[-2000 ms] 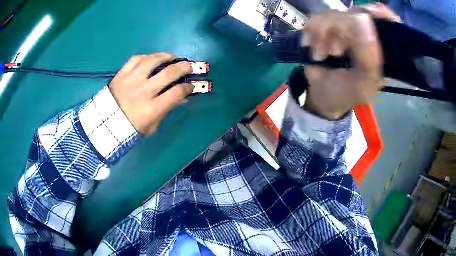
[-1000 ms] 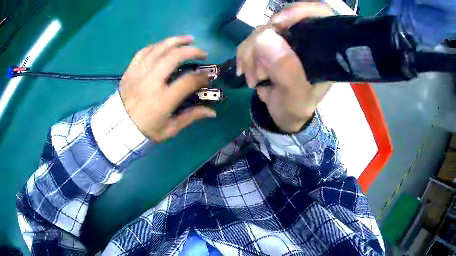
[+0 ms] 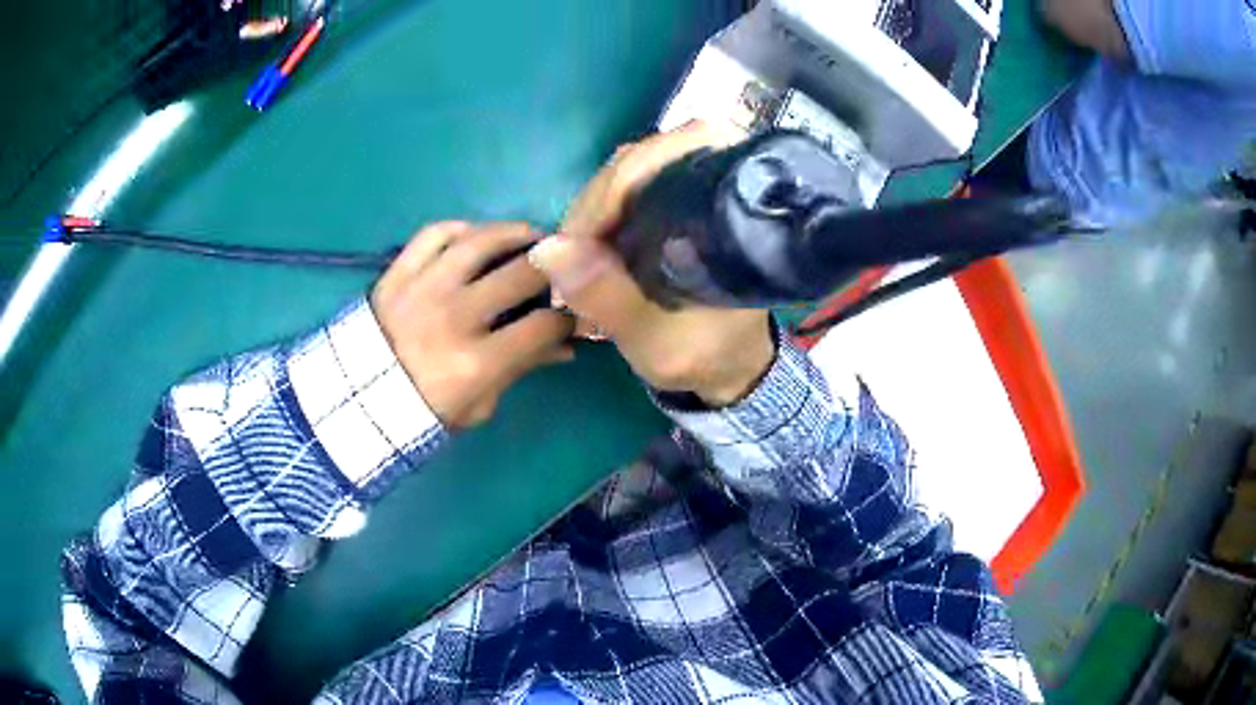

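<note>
My right hand [image 3: 661, 296] is closed around the black electric screwdriver [image 3: 744, 221], whose rear end and cord point up toward the camera. The driver's tip is hidden behind my hand. My left hand [image 3: 475, 310] is on the black connectors, its fingers touching or nearly touching my right hand. The connectors are almost fully covered by my fingers; a small copper-coloured bit shows at their right end. Thin black cable leads [image 3: 248, 252] run left from my left hand to small red and blue tips [image 3: 66, 229] on the green bench [image 3: 455, 124].
The white-grey screw feeder [image 3: 882, 83] stands at the top right. A white tray with an orange-red rim [image 3: 1026, 400] is at the right bench edge. Other red and blue lead ends [image 3: 283, 69] lie at the upper left. A person in blue [image 3: 1129, 138] is at the upper right.
The right hand has moved left from near the feeder to the left hand with the screwdriver, which has tilted toward the camera. The connectors have become mostly hidden. More of the feeder shows.
</note>
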